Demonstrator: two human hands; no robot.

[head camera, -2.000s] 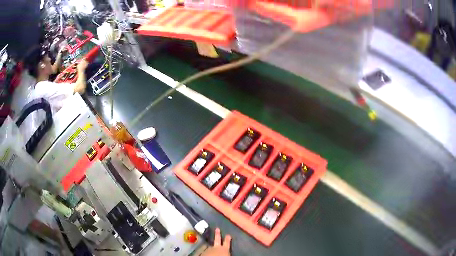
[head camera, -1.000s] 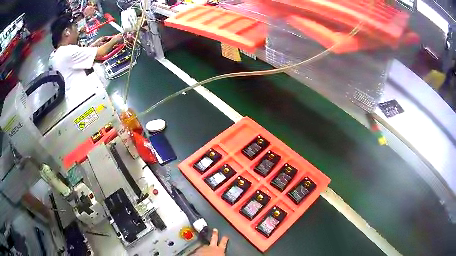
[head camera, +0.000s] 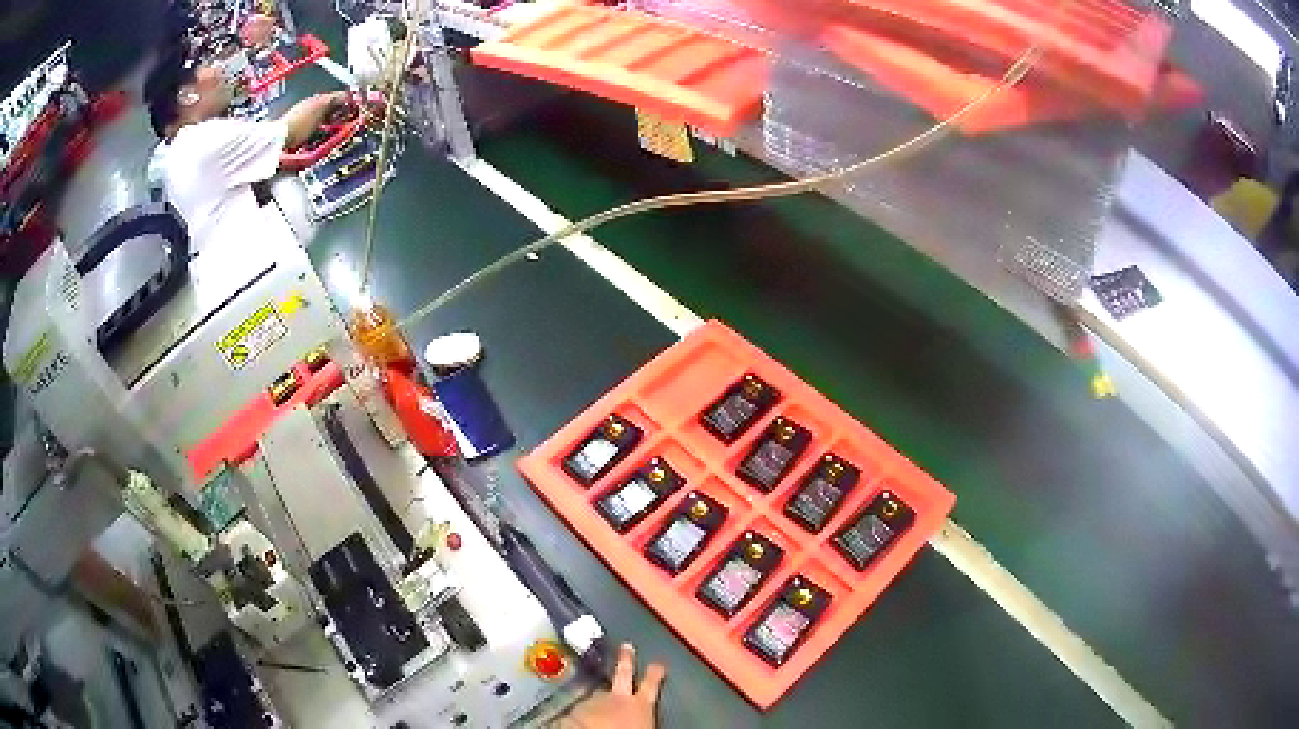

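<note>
My right hand (head camera: 621, 695) is small and cut off at the bottom edge, beside the machine's front corner, with two fingers apart and nothing visible in it. My left hand is not in view. A red-orange parts tray (head camera: 654, 554) lies on the dark green bench, right of the hand. It holds several black device housings (head camera: 738, 573) in two rows; the pocket at its upper left corner is empty. A black fixture (head camera: 363, 598) sits on the pale bed of the machine at left; I cannot tell whether it holds a housing.
A red emergency stop (head camera: 546, 659) is on the machine corner. A dark blue slab (head camera: 473, 415) and white round object (head camera: 455, 350) lie behind it. A cable (head camera: 684, 200) crosses above the bench. Orange trays (head camera: 613, 64) are on the far shelf. A person (head camera: 214, 150) works at upper left.
The view has turned and steadied since two seconds ago, shifting the scene slightly in the picture. My right hand remains by the machine corner. The tray's contents look the same.
</note>
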